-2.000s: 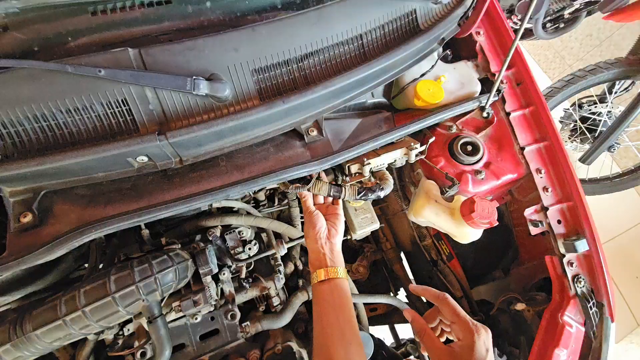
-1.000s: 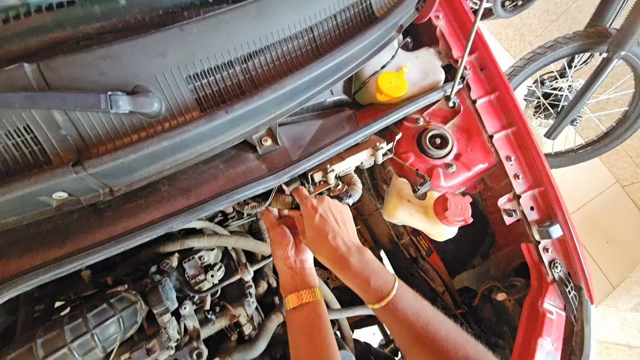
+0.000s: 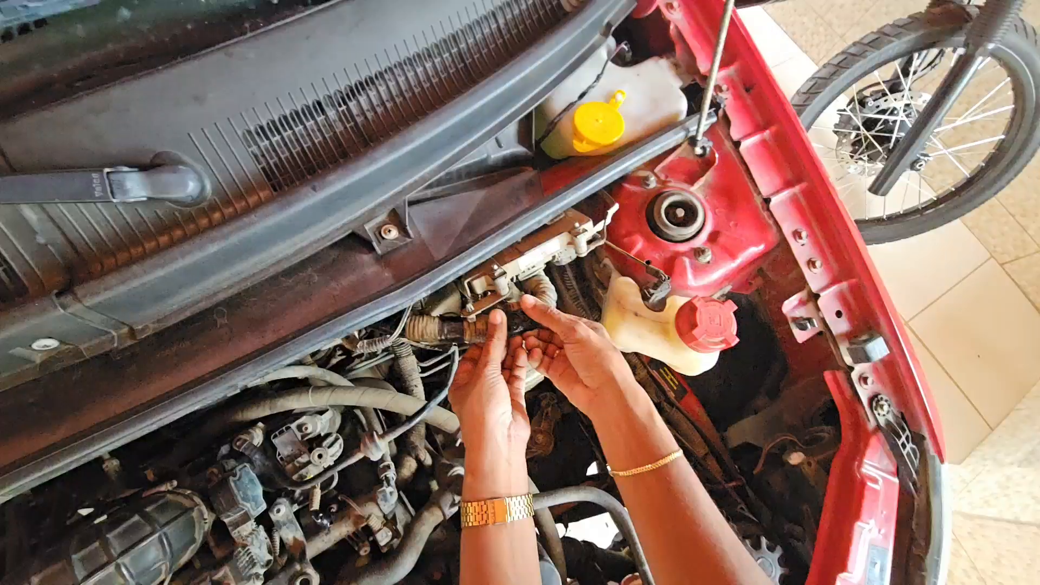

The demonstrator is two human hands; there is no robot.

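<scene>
In a car's engine bay, my left hand (image 3: 491, 390), with a gold watch band at the wrist, reaches up to a taped wiring harness (image 3: 463, 329) below the cowl. My right hand (image 3: 577, 357), wearing a thin gold bracelet, meets it from the right, its thumb and fingers at the same harness. The fingertips of both hands nearly touch, and whether they grip the harness or a small part is hidden. Just above them is a pale connector bracket (image 3: 536, 252), with a corrugated conduit (image 3: 540, 288) curving down from it.
Right of the hands sits a coolant reservoir (image 3: 642, 317) with a red cap (image 3: 707, 323). A washer reservoir (image 3: 650, 93) with a yellow cap (image 3: 599, 123) is above. The red strut tower (image 3: 731, 236), hood prop rod (image 3: 715, 65) and fender edge (image 3: 800, 203) stand right; hoses (image 3: 349, 398) lie left.
My right hand, low and away from the harness two seconds ago, has come up beside my left. Since one second ago the hands have shifted from overlapping to side by side. The view has moved closer.
</scene>
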